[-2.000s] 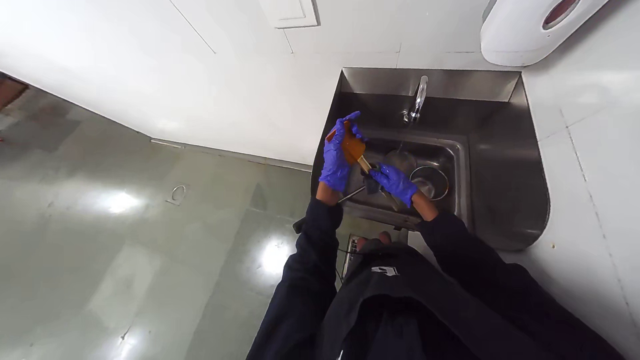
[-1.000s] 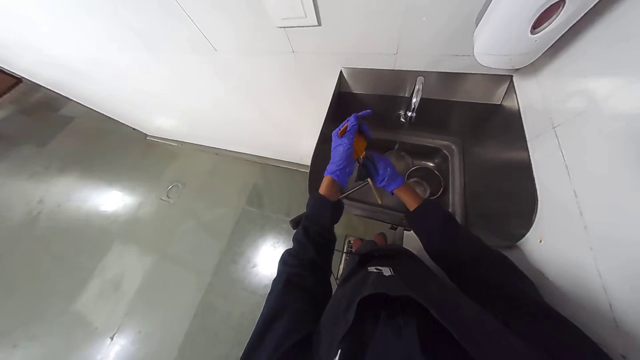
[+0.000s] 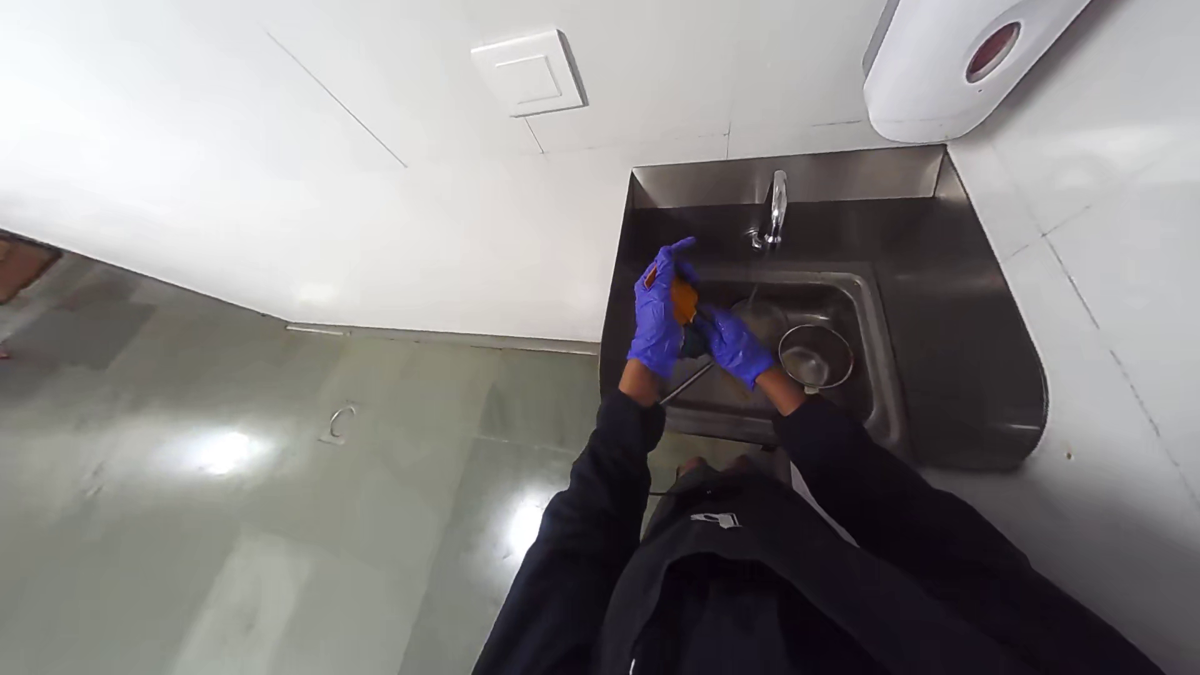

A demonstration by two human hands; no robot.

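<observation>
Over the left part of the steel sink (image 3: pixel 886 361), my left hand (image 3: pixel 659 309), in a purple glove, is shut on an orange item (image 3: pixel 684 300) whose kind I cannot tell. My right hand (image 3: pixel 736 347), gloved alike, presses a dark cloth or scrubber (image 3: pixel 695 339) against its lower end. The palms hide much of both things. To the right of my right hand, a round metal bowl or strainer (image 3: pixel 816 356) sits in the basin. Beside my left wrist, a thin metal rod or handle (image 3: pixel 689 382) slants over the basin's lower left part.
Behind the basin stands a chrome faucet (image 3: pixel 777 208). A white wall dispenser (image 3: pixel 966 70) hangs at the upper right, and a white switch plate (image 3: pixel 530 73) is on the wall. The steel counter (image 3: pixel 966 375) borders the basin on the right.
My right hand has moved up along the orange item, nearer to my left hand. The pale, narrow end of the item, visible two seconds ago, is now hidden.
</observation>
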